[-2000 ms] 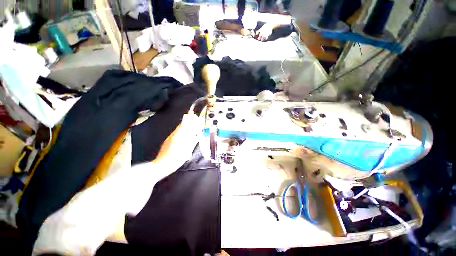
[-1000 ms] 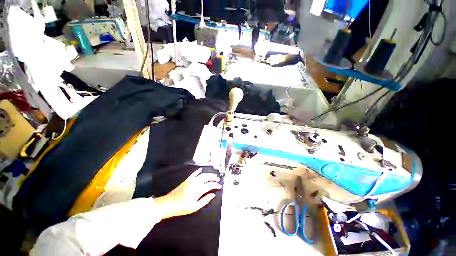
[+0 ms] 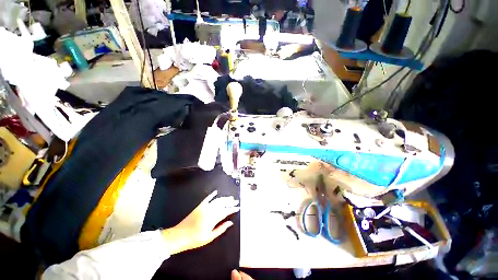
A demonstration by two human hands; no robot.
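Observation:
A dark fabric panel (image 3: 191,191) lies flat on the table, left of the needle, its straight right edge running down from the presser foot area (image 3: 238,174). My left hand (image 3: 202,221) lies palm down on the panel below the needle area, fingers spread towards that edge, gripping nothing. Of my right hand only a fingertip or two (image 3: 240,275) shows at the bottom edge of the picture, beside the panel's lower end; the rest is cut off. The white sewing machine head with a blue stripe (image 3: 338,150) lies across the right.
A blue-black garment pile (image 3: 104,147) lies at left over a yellow-orange strip (image 3: 112,208). Blue-handled scissors (image 3: 321,219) and a parts tray (image 3: 357,232) are at right. A cream knob (image 3: 234,95) stands at the head's left end. Another person's hands and thread cones (image 3: 396,34) are behind.
My left hand has come back from beside the needle onto the panel nearer me, and lies slightly lower than one second ago. My right fingertips show again at the bottom edge. The view has shifted.

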